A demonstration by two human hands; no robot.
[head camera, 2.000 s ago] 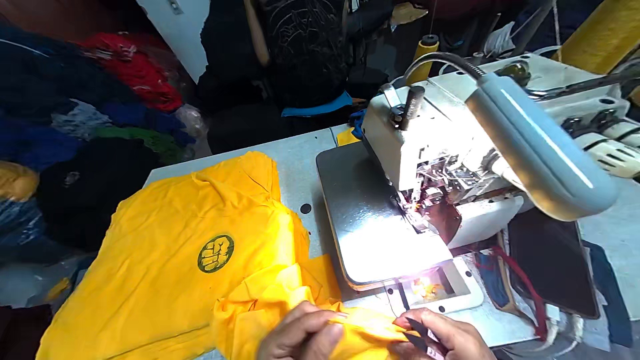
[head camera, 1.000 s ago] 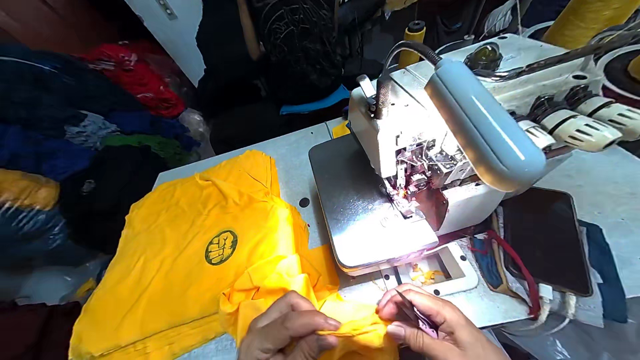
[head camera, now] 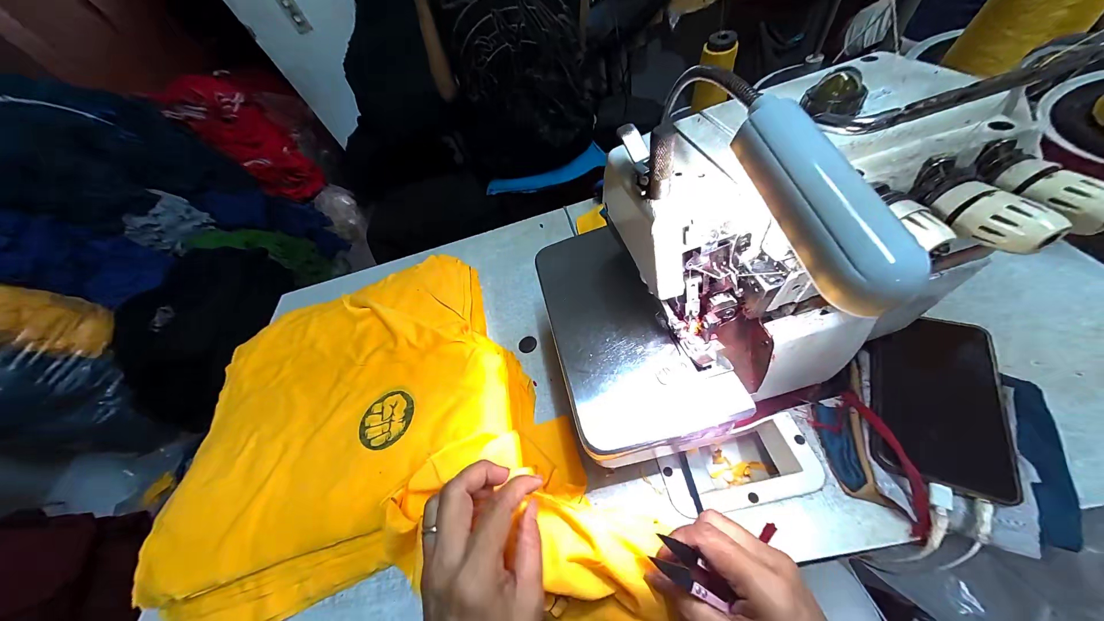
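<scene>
Yellow knit fabric (head camera: 595, 543) lies gathered at the front edge of the table, with my left hand (head camera: 483, 543) pinching its edge between thumb and fingers. My right hand (head camera: 742, 573), to the right of the fabric, holds small dark thread snips (head camera: 690, 573) whose two pointed blades are apart. A stack of yellow garment pieces with a round dark green print (head camera: 386, 420) spreads out to the left. Behind my hands stands an overlock sewing machine (head camera: 733, 285), its metal plate (head camera: 630, 371) lit by a lamp.
The grey lamp (head camera: 828, 198) hangs over the machine. A black smartphone (head camera: 944, 405) with white cables lies at the right, near a red strap (head camera: 888, 440). A white-framed opening (head camera: 806, 453) holds yellow scraps. Piles of dark and red cloth (head camera: 250, 138) are at the left.
My hands have moved apart; earlier they were close together on the yellow fabric. The snips' blades now show plainly in my right hand.
</scene>
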